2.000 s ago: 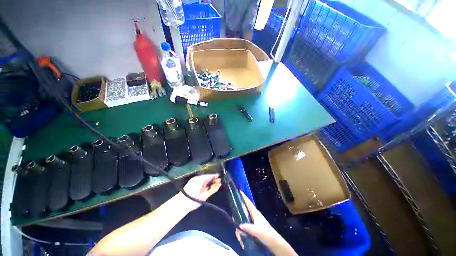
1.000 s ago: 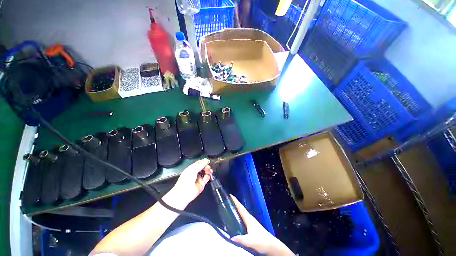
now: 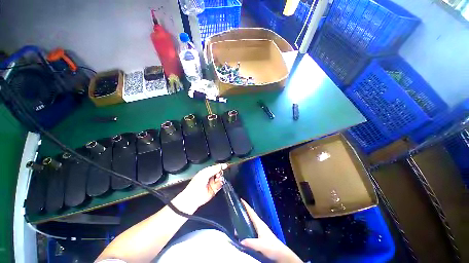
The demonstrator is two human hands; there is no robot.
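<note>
My right hand [image 3: 261, 238] is closed around the thick dark body of the electric screwdriver [image 3: 237, 213], which points up toward the bench edge. My left hand [image 3: 204, 186] has its fingers at the driver's tip end; whether they hold a small bit or screw is too small to tell. The black power cord [image 3: 134, 182] runs across my left forearm and over the housings. A row of black housings [image 3: 173, 151] with metal collars at their far ends lies along the bench's front edge.
On the green bench [image 3: 319, 115] are a carton of metal fittings [image 3: 249, 88], small black parts [image 3: 295, 111], a water bottle [image 3: 191, 64], a red bottle [image 3: 165, 47] and a screw box [image 3: 106, 90]. A blue fan [image 3: 38, 92] stands left. A shallow carton [image 3: 334, 177] rests on a blue bin [image 3: 378, 241].
The view has shifted, so the bench sits further right. Both hands stay together at the screwdriver, and the left fingers remain by its tip. The cord has shifted.
</note>
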